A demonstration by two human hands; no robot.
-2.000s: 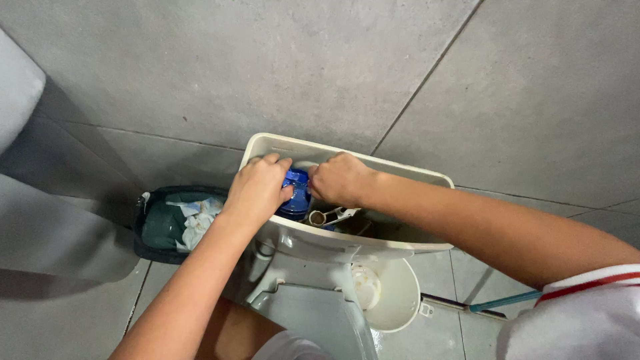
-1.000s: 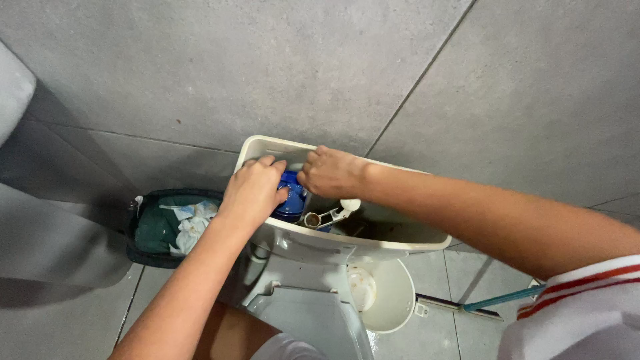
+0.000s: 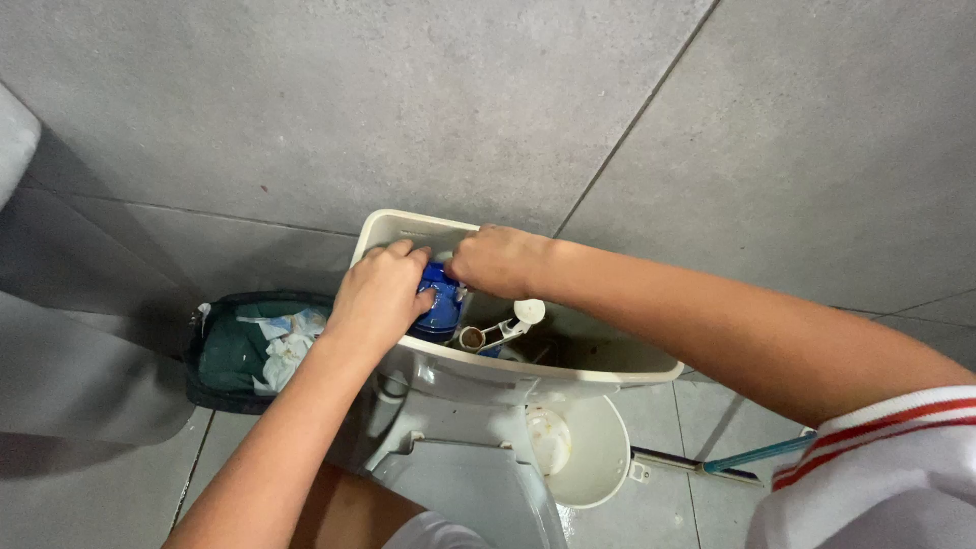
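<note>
A toilet cistern (image 3: 534, 369) stands without its lid against the wall. Inside its left part is a blue plastic valve fitting (image 3: 440, 306). My left hand (image 3: 385, 293) reaches over the cistern's left end, with thumb and fingers around the left side of this fitting. My right hand (image 3: 496, 259) is at the fitting's upper right by the back rim, fingers curled; what they hold is hidden. Just right of the blue fitting are a round overflow tube (image 3: 472, 338) and a white plastic lever arm with a disc-shaped end (image 3: 529, 311).
Below the cistern is the closed toilet lid (image 3: 465, 480). A dark waste bin (image 3: 221, 399) with crumpled paper stands at left. At right are a white bucket (image 3: 602, 457) and a floor squeegee with a blue handle (image 3: 755, 455). The tiled wall (image 3: 343, 114) rises behind.
My left hand stays around the blue fitting. My right hand remains by its upper right side, with its wrist turned somewhat. The white lever's disc end shows more plainly than two seconds ago.
</note>
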